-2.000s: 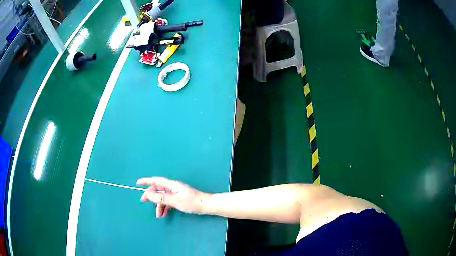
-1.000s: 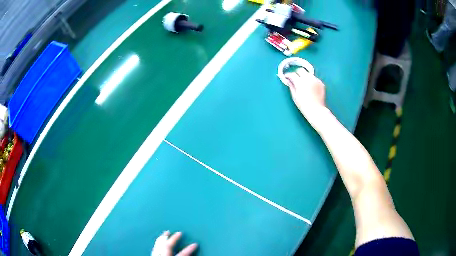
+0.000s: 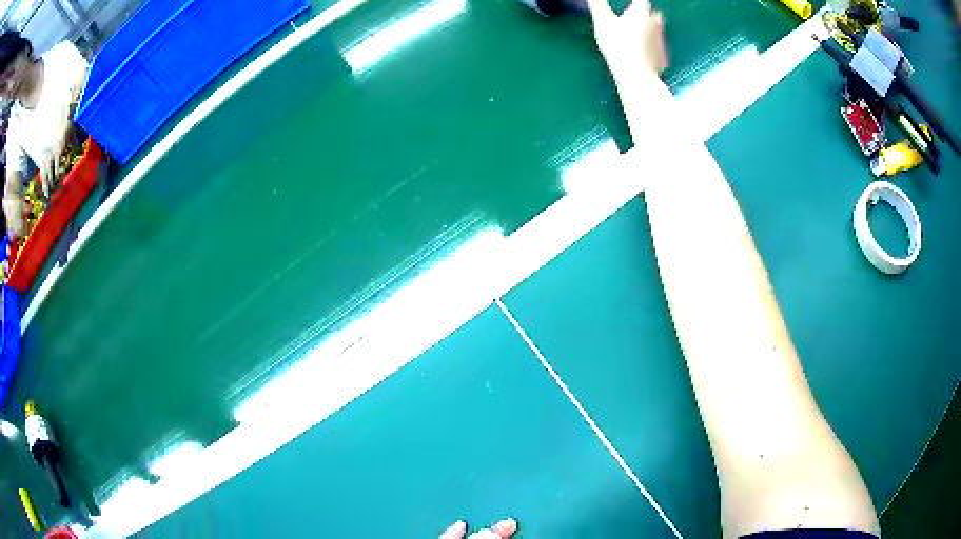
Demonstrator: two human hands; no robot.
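Note:
My right hand [image 3: 632,40] is at the top edge over the green belt [image 3: 316,211], blurred and partly cut off. A white and black headless microphone unit [image 3: 553,5] shows beside its fingertips, also cut off by the top edge. I cannot tell whether the hand grips it. My left hand [image 3: 481,530] shows only as fingertips at the bottom edge over the teal worktop [image 3: 422,453]. The tips are apart with nothing between them.
A tape roll [image 3: 887,227] lies at right, below a cluster of tools [image 3: 875,105]. A blue crate [image 3: 179,63] and red bin [image 3: 58,216] with gold heads stand across the belt, near a person [image 3: 47,116]. A microphone [image 3: 42,442] and yellow cylinder [image 3: 30,510] lie at lower left.
The view has swung left. My right hand has left the tape roll and reached over the belt beside the headless unit. My left hand now shows less at the bottom edge.

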